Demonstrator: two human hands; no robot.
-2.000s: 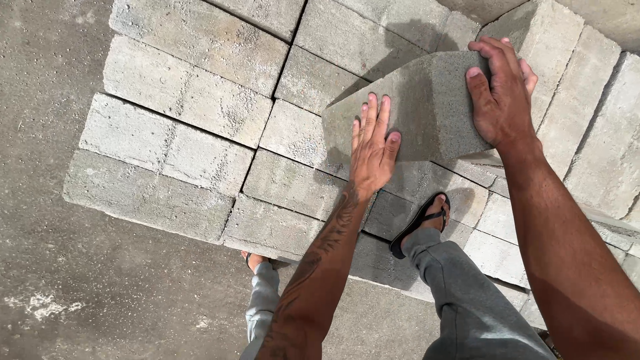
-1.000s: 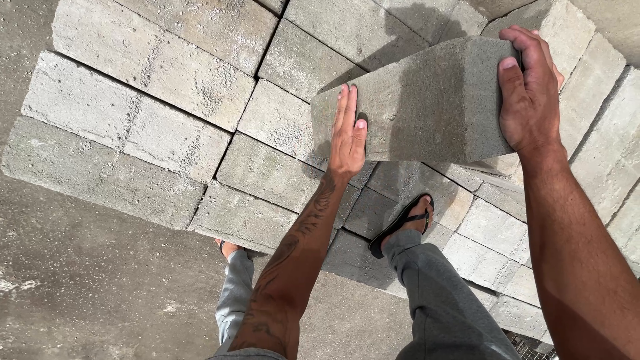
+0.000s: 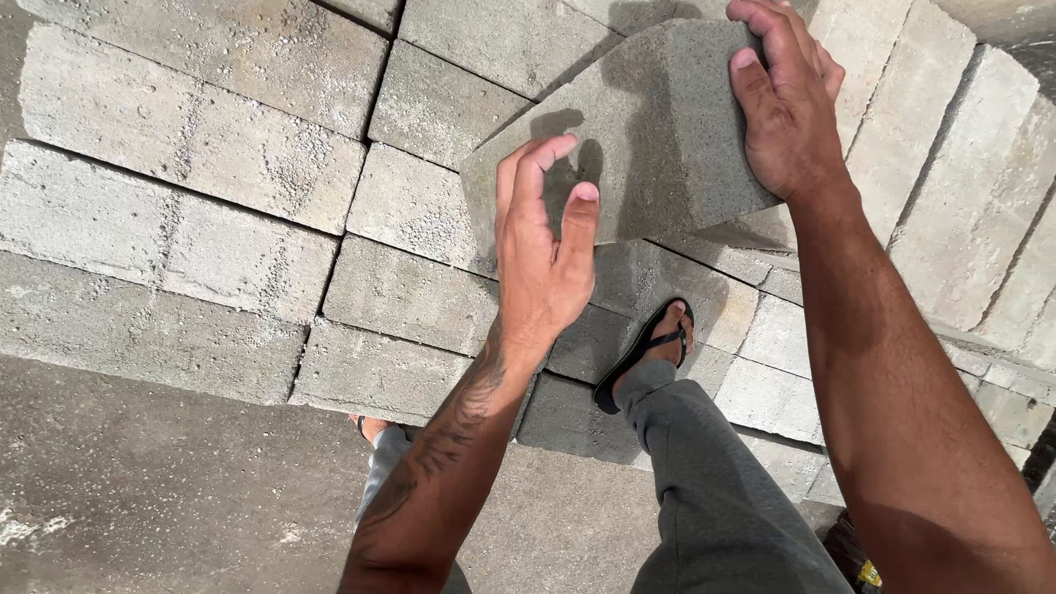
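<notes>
A grey concrete block (image 3: 652, 107) stands tilted among the stacked blocks, its smooth side toward me. My right hand (image 3: 792, 99) grips its upper right end, the thumb on the end face and the fingers over the far edge, partly hidden. In front of the block's left part is my left hand (image 3: 549, 231), fingers curled and thumb apart, with nothing between them; whether it touches the block I cannot tell. Shadows of the hands fall on the block's side.
Pale concrete blocks (image 3: 181, 214) lie in rows at left, with grit on top. More blocks (image 3: 957, 181) stand side by side at right. My sandalled foot (image 3: 660, 346) is on lower blocks; the other is beside the stack's edge. Concrete ground (image 3: 165, 478) shows at lower left.
My left hand was flat with straight fingers against the block's side; now its fingers are curled and the thumb is spread. My right hand remains on the block's end.
</notes>
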